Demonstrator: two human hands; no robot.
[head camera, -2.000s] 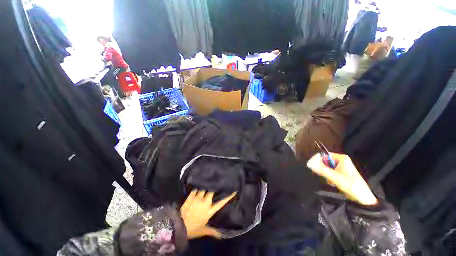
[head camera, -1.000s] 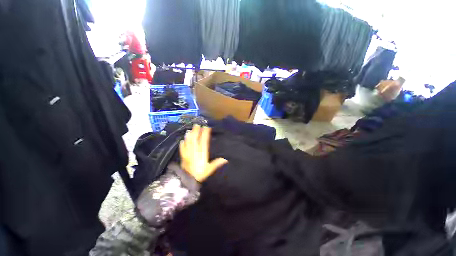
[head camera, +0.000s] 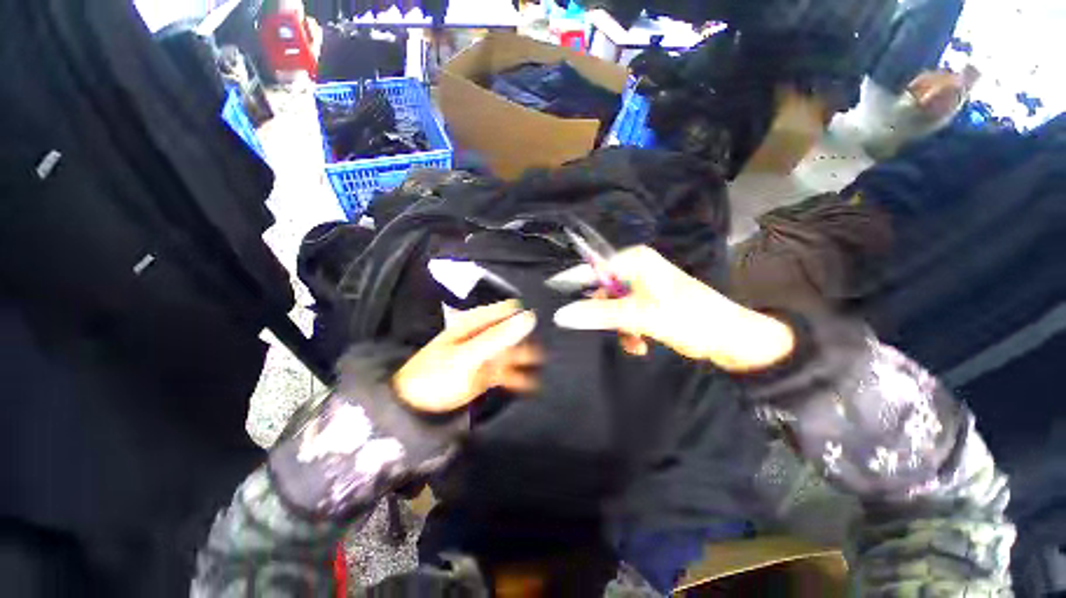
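Note:
A black garment (head camera: 538, 432) lies over the dark garment heap (head camera: 655, 187) in front of me. My left hand (head camera: 473, 356) is over it, with blurred, bent fingers; whether they pinch cloth is unclear. A white label or tag (head camera: 456, 278) shows just beyond those fingers. My right hand (head camera: 678, 310) holds small snips (head camera: 609, 278) with a pinkish-red part, metal tips pointing up and left. Its thumb and forefinger point toward my left hand, without touching it. No needle or thread can be made out.
Black coats (head camera: 117, 315) with small white marks hang at left. A blue basket (head camera: 386, 175) and an open cardboard box (head camera: 514, 123) stand beyond the heap. A brown cloth bundle (head camera: 812, 251) is at right. Another box's edge (head camera: 760, 555) shows at bottom right.
My right hand has come back into view with the snips and moved in near my left hand. The garment has been turned or spread; its pale-edged opening no longer shows. The view tilts further down.

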